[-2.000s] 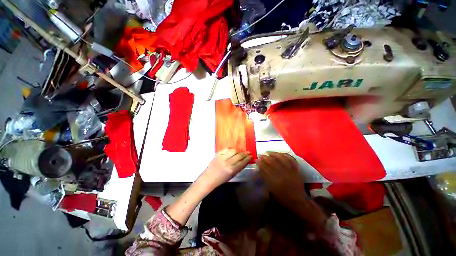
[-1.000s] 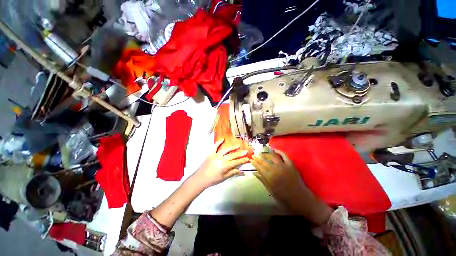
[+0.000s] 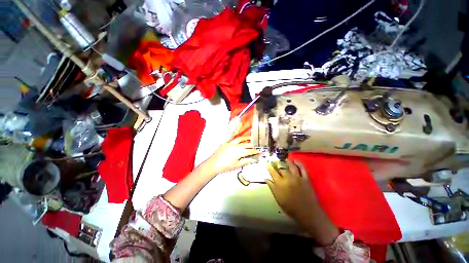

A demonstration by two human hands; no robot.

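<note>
The small orange-red panel [image 3: 243,119] shows behind my left hand, at the left end of the cream sewing machine [image 3: 355,126]. My left hand [image 3: 234,155] lies flat with fingers spread beside the presser foot, over the panel's near part. My right hand [image 3: 286,181] is just in front of the needle area, its fingertips at the presser foot; what lies under them is hidden. The large red panel [image 3: 349,198] lies under the machine arm, right of my right hand. A stack of cut red pieces [image 3: 184,145] lies on the white table left of my left hand.
A second red stack [image 3: 117,164] lies at the table's left edge. A red fabric heap [image 3: 218,49] and orange fabric [image 3: 152,60] are behind the table. A slanted thread stand [image 3: 77,59] is upper left. A tray with tools [image 3: 448,208] is at the right end.
The small panel has moved away from me, under the needle area, and its near edge no longer shows. Both hands have moved forward to the presser foot. The camera view has shifted.
</note>
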